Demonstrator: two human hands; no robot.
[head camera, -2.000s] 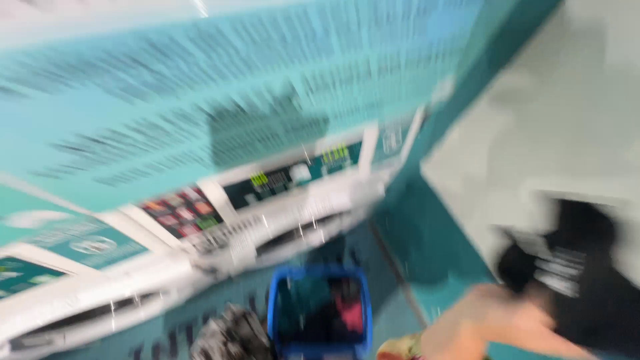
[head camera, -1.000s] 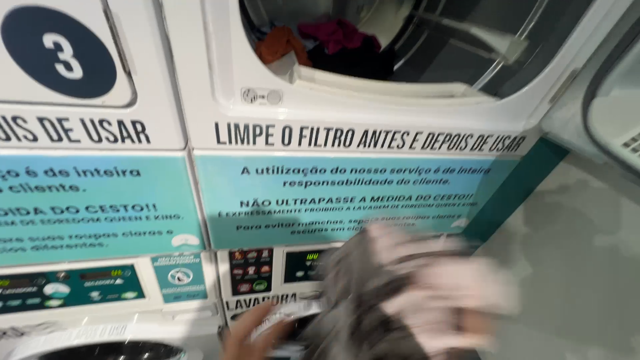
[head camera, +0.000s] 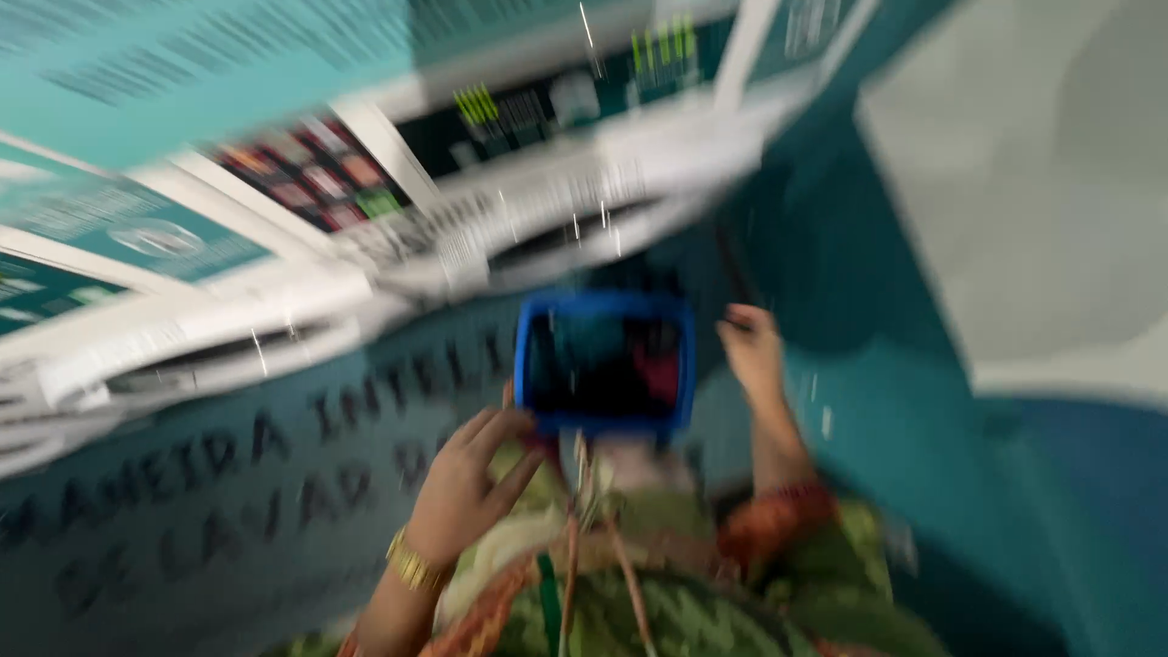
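Observation:
A blue-rimmed basket (head camera: 684, 365) stands low in front of me, with dark cloth and a pinkish-red cloth (head camera: 655, 360) inside. My left hand (head camera: 479, 479), with a gold bracelet at the wrist, is by the basket's near left corner, its fingers spread. Blur hides whether it touches the rim, and a dark red thing shows just beside its fingers. To the right of the basket and apart from it is my right hand (head camera: 750, 342). Its fingers are curled, with a small dark thing at the tips that I cannot make out.
White washing machines (head camera: 584, 196) with control panels (head camera: 529, 109) run along the left and top. The teal floor (head camera: 365, 511) beneath bears large lettering. A pale wall or floor area (head camera: 1022, 210) lies at the upper right, and a dark blue shape at the right edge.
A second ago blurred grey and pale cloth was at my hands; now it is not seen in them. The view has swung down from the open dryer to the basket.

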